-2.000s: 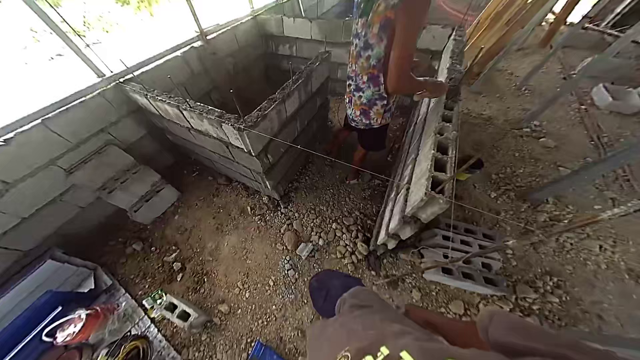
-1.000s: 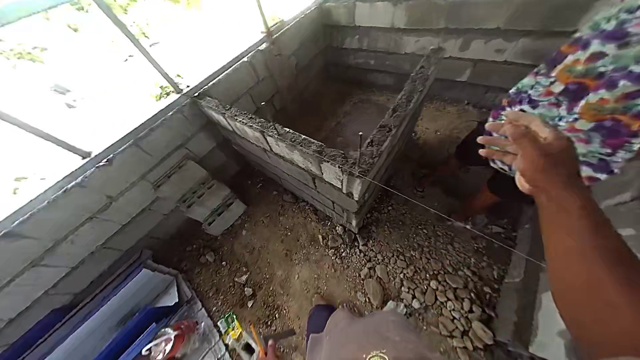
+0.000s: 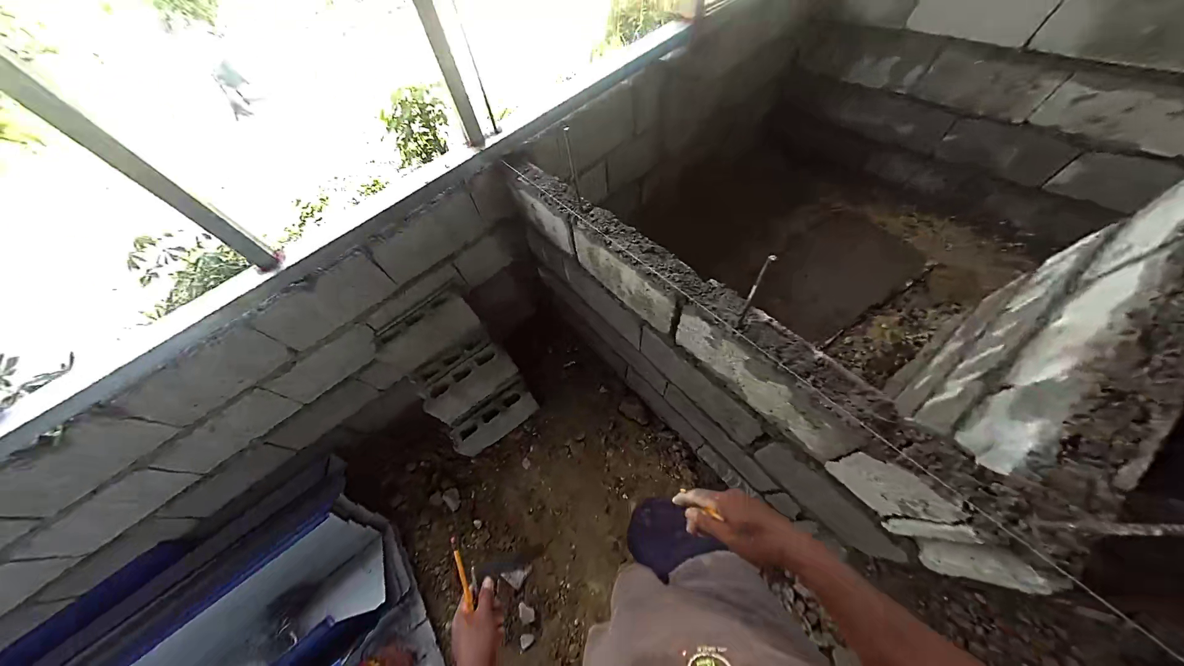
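My left hand (image 3: 478, 631), at the bottom edge, holds an orange pencil (image 3: 462, 575) upright together with a dark tool (image 3: 501, 562), whose kind I cannot tell. My right hand (image 3: 735, 525) is closed around a small orange-yellow item (image 3: 703, 507), perhaps a pencil; most of it is hidden by the fingers. Beyond and to the right of this hand runs a low concrete-block wall (image 3: 712, 347) with rough mortar along its top. A taut string (image 3: 786, 370) follows the wall's top edge, and thin steel rods (image 3: 757, 289) stick up from it.
Several hollow concrete blocks (image 3: 490, 398) lean by the left block wall (image 3: 324, 370). Blue and white metal sheets (image 3: 268, 564) lie at the lower left. Loose stones dot the dirt floor (image 3: 555, 481). A higher mortared wall section (image 3: 1064, 342) stands at right, and metal posts (image 3: 449, 69) rise along the outer wall.
My right hand, raised with fingers spread a second ago, is now lower and closed on the orange-yellow item. The person in the patterned shirt is out of view. The view has shifted toward the block wall.
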